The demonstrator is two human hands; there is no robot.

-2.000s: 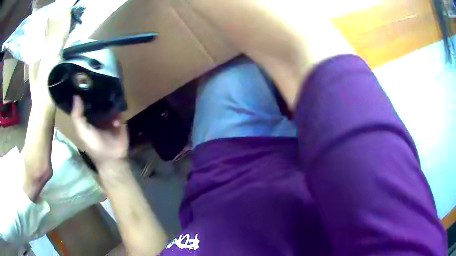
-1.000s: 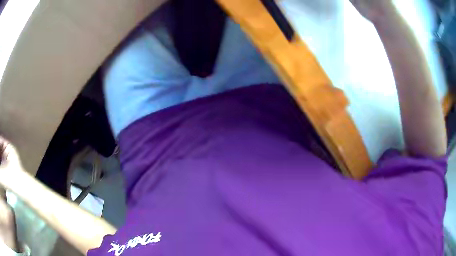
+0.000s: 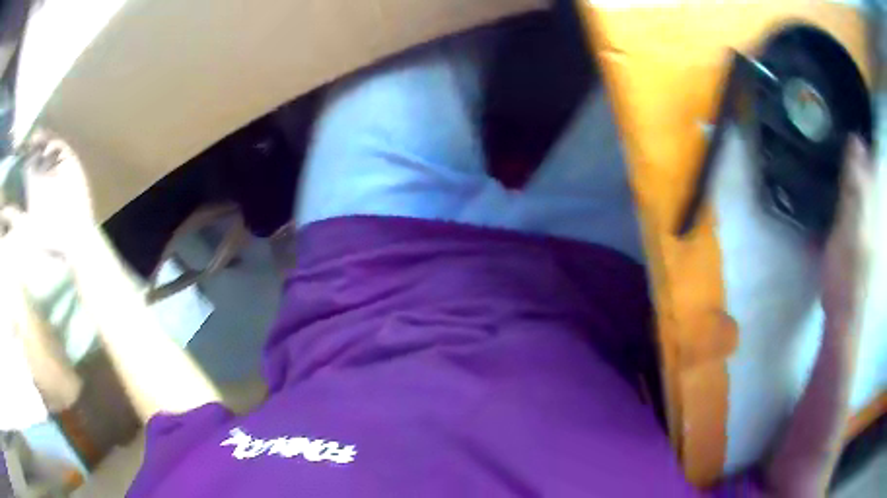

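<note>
A black round-bodied unit with a pale centre ring is at the right, over the white bench top by its orange-brown taped edge. A narrow black strip projects beside it over the tape. My right hand is on the unit's right side and grips it; the fingers are partly hidden and blurred. My left hand is at the far left, by the carton's edge. It is blurred, and whether it holds the small dark shape at its fingers cannot be told.
A brown carton flap spans the upper left over my lap. The taped bench edge runs down my right side. Another person's arm is at the far left, close to my left arm. A white sheet-like thing lies low at the left.
Two seconds ago my left hand held a black unit at the left. The view has since shifted, and my right hand now has a black unit at the bench on the right.
</note>
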